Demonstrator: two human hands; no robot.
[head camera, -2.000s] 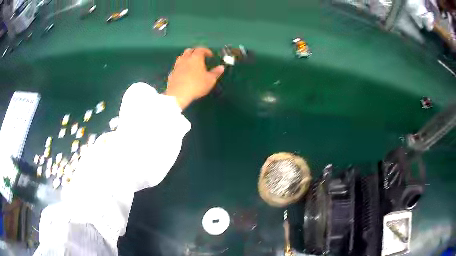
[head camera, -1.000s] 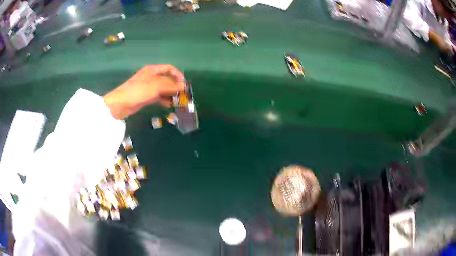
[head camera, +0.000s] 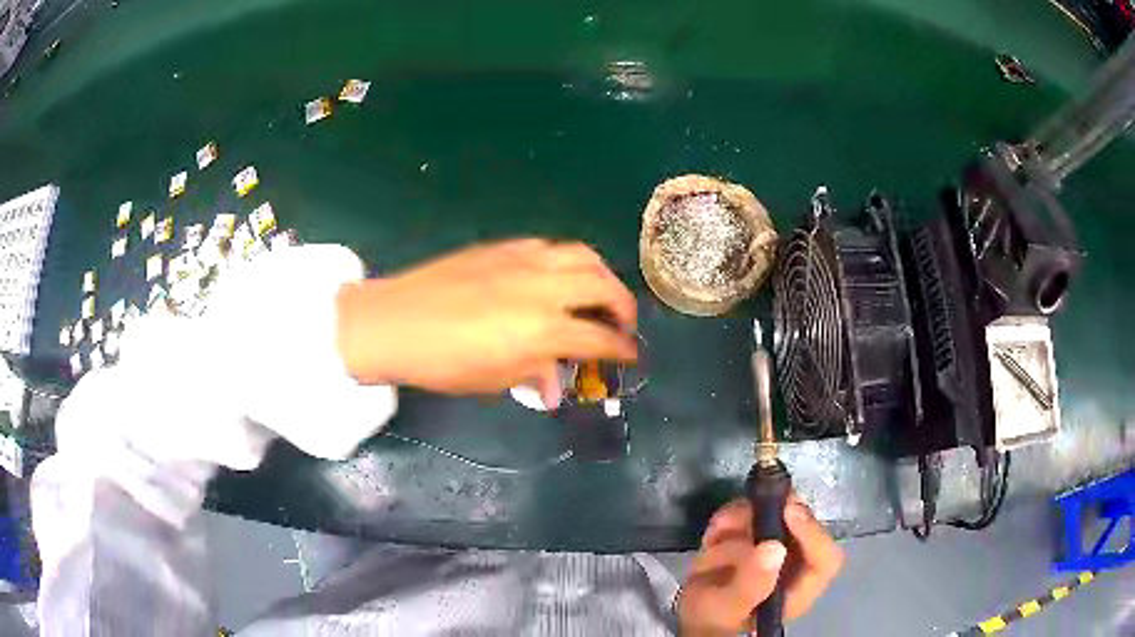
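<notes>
My left hand [head camera: 498, 317] is over a small watch unit near the bench's front edge, its fingers at the top of the housing [head camera: 594, 377], which shows an orange patch. A black flat module [head camera: 594, 432] joins below. The fingers partly hide the housing. A white round disc [head camera: 533, 396] shows partly under the hand. My right hand [head camera: 759, 566] holds a soldering iron [head camera: 769, 498] by its black handle, tip pointing forward. Thin solder wire [head camera: 479, 463] lies left of the unit.
Many small silvery batteries [head camera: 187, 268] lie at the left, two farther forward. A tan-rimmed bowl [head camera: 650, 255] of shiny bits stands beside a black fan [head camera: 809, 330]. A pale tray [head camera: 1043, 429] and black stand [head camera: 1027, 243] are at the right. Yellow-black tape [head camera: 1033, 607] marks the floor.
My left hand has come back from the far bench towards me with the unit. My right hand and the iron have come into view. The camera view has shifted towards the front edge.
</notes>
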